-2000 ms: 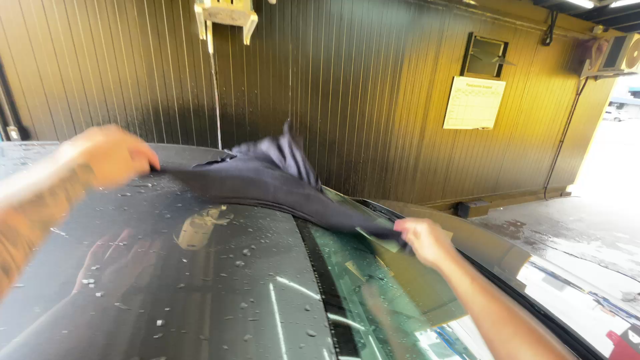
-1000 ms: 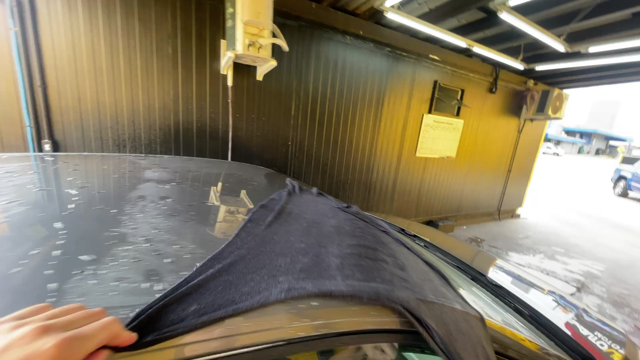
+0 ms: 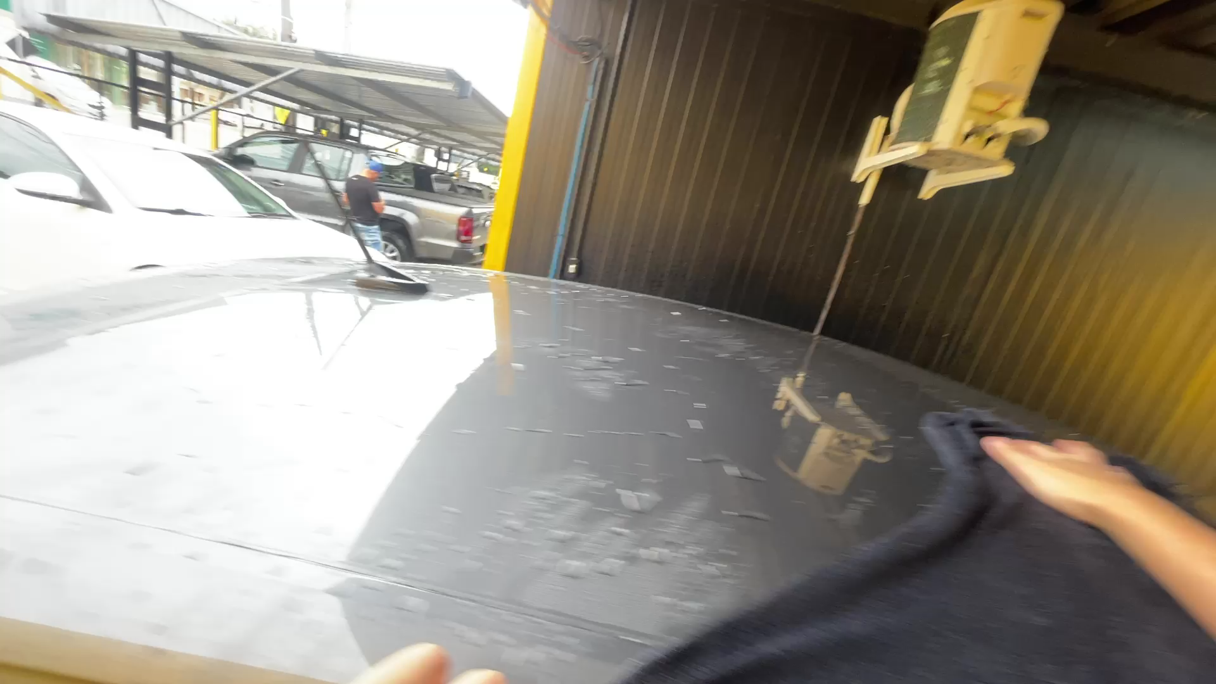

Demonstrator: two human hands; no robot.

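Observation:
A dark cloth (image 3: 988,579) lies spread over the right part of a wet grey car roof (image 3: 532,456). My right hand (image 3: 1069,475) rests on the cloth near its far edge, fingers pointing left; whether it pinches the fabric is blurred. Only the fingertips of my left hand (image 3: 427,665) show at the bottom edge, over the near side of the roof and left of the cloth; the rest is out of frame. Water drops dot the roof. A roof antenna (image 3: 389,280) stands at the far end.
Beyond the roof's right side runs a dark corrugated metal wall (image 3: 741,171) with a mounted air-conditioner unit (image 3: 988,85). A white car (image 3: 142,199) stands at the far left. A person (image 3: 364,201) stands beside a grey pickup truck (image 3: 442,214) farther back.
The view has swung left along the roof. The cloth, earlier stretched between both hands at the windshield side, now lies on the roof under my right hand. My left hand has left its corner.

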